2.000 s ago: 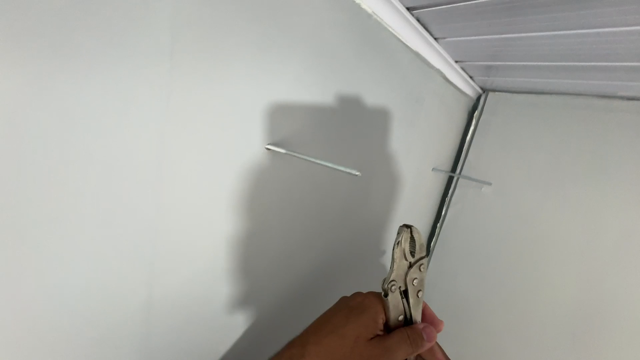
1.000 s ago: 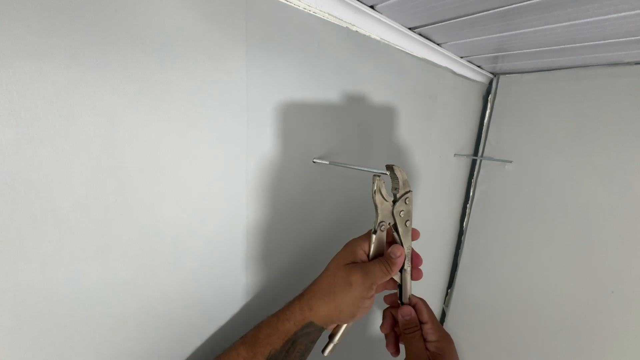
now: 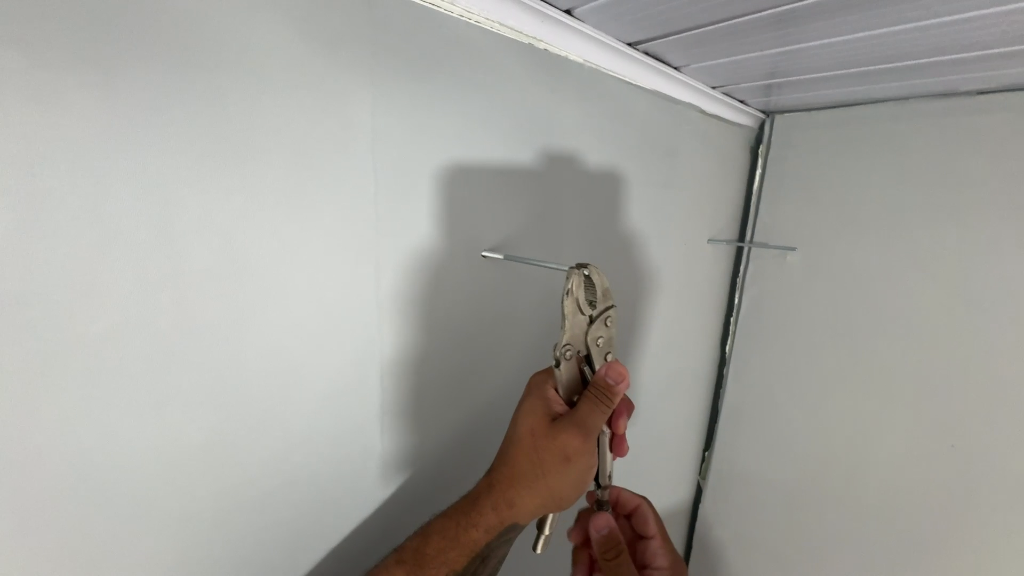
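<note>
My left hand [image 3: 560, 440] is wrapped around the handles of steel locking pliers [image 3: 588, 320], which stand almost upright. Their jaws are together at the top, their tips at the free end of a thin metal rod [image 3: 524, 260] that sticks out from the grey wall. Whether the tips clamp the rod cannot be told. Below, the fingers and thumb of my right hand [image 3: 620, 536] pinch the adjusting screw [image 3: 602, 502] at the bottom of one handle. The other handle's end [image 3: 544, 532] shows under my left palm.
A second thin rod [image 3: 752, 245] juts out near the wall corner on the right. Along that corner runs a dark gap with a metal edge [image 3: 732, 320]. White moulding [image 3: 624, 60] borders the panelled ceiling [image 3: 840, 40]. A large shadow falls on the wall behind the pliers.
The pliers' jaws, apart beside the rod's end one second ago, are now together there. Two seconds ago the pliers were below and right of the rod, away from it.
</note>
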